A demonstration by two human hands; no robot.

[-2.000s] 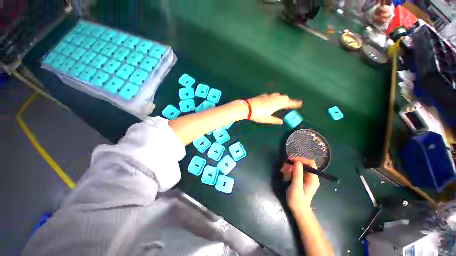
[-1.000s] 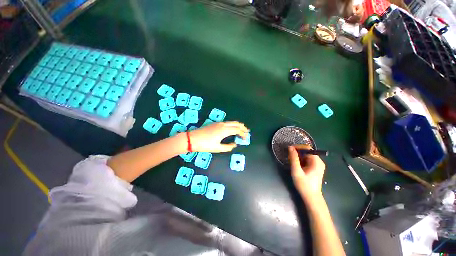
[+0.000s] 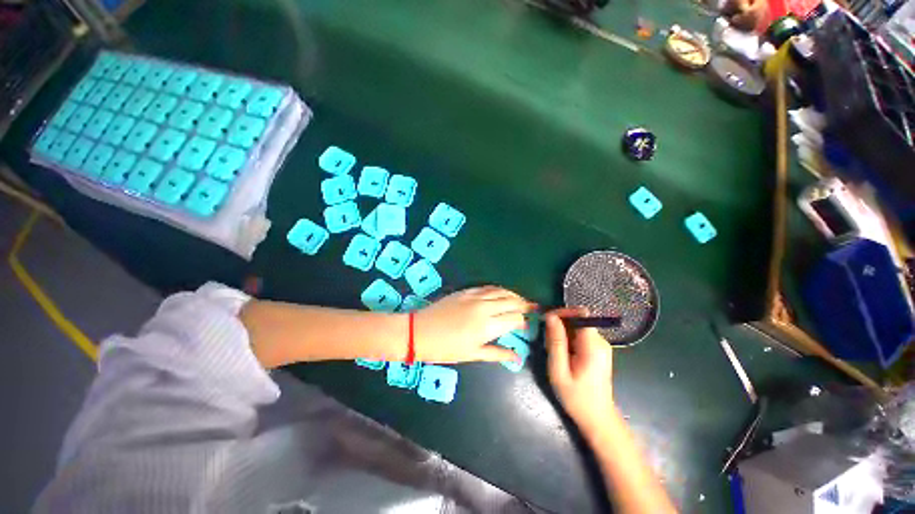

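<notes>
My left hand (image 3: 470,325) lies palm down over turquoise square housings left of the dish, its fingertips at a housing (image 3: 515,349); part of another shows by the fingertips, and whether I grip one is hidden. My right hand (image 3: 579,363) holds a thin dark pen-like tool (image 3: 599,321) across the lower edge of the round parts dish (image 3: 585,284), its other end near my left fingertips. The dish holds speckled grey grains. Many loose housings (image 3: 393,259) lie left of the dish, some partly covered by my left hand and forearm.
A blister tray (image 3: 263,186) of turquoise housings stands at the upper left. Two housings (image 3: 645,203) and a small dark round piece (image 3: 639,144) lie beyond the dish. A slim rod (image 3: 737,368), a brown edge (image 3: 778,201) and a blue bin (image 3: 861,301) are at right.
My left hand has moved right and down toward the dish. My right hand has moved left, bringing the tool close to my left fingertips. The view has shifted slightly.
</notes>
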